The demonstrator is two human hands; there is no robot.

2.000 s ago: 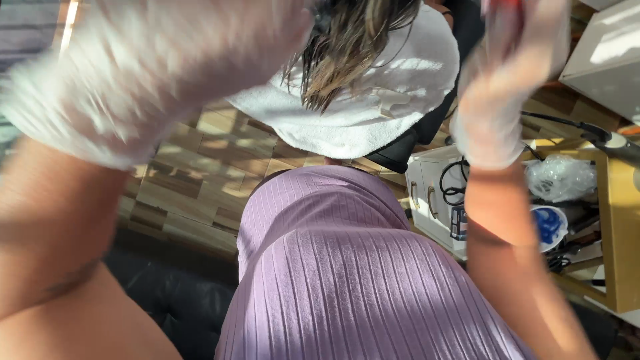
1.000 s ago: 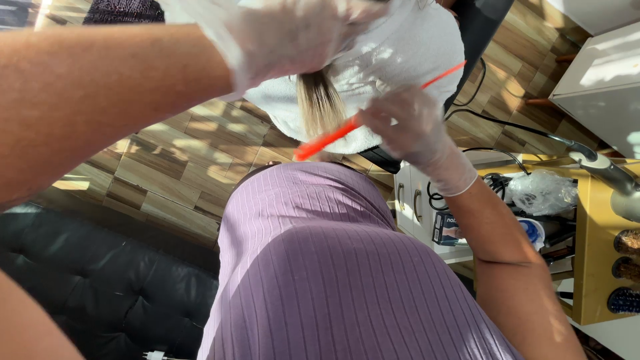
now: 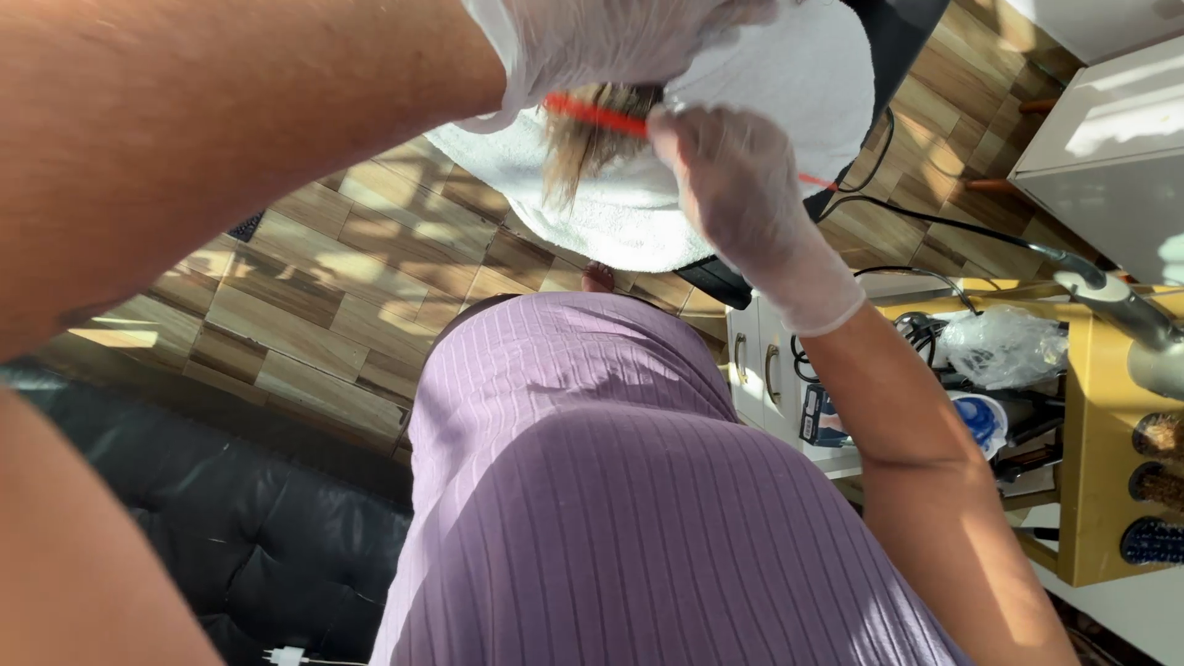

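Note:
Both my hands wear clear thin gloves. My right hand (image 3: 731,185) is closed around a red tail comb (image 3: 597,115), whose thin tail sticks out on the far side of the fist. The comb lies across a section of wet-looking, light-ended hair (image 3: 587,153) of a person. At the top edge my left hand (image 3: 620,42) is at the hair, its fingers partly cut off by the frame; whether it grips a strand cannot be told. A white towel (image 3: 638,231) lies beneath the hair, over the person's shoulders. The person's head is hidden.
A yellow trolley (image 3: 1096,444) at the right holds round brushes (image 3: 1161,435), a hair dryer or similar styling tool (image 3: 1124,310), cables and a clear plastic bag (image 3: 1004,347). White drawers (image 3: 763,370) stand beside it. A black tufted sofa (image 3: 268,536) is at lower left, a white cabinet (image 3: 1110,166) upper right.
One second ago the comb pointed down past the hair's ends; now it lies higher, across the strands near my left hand. My right hand came down to the hair from the upper right.

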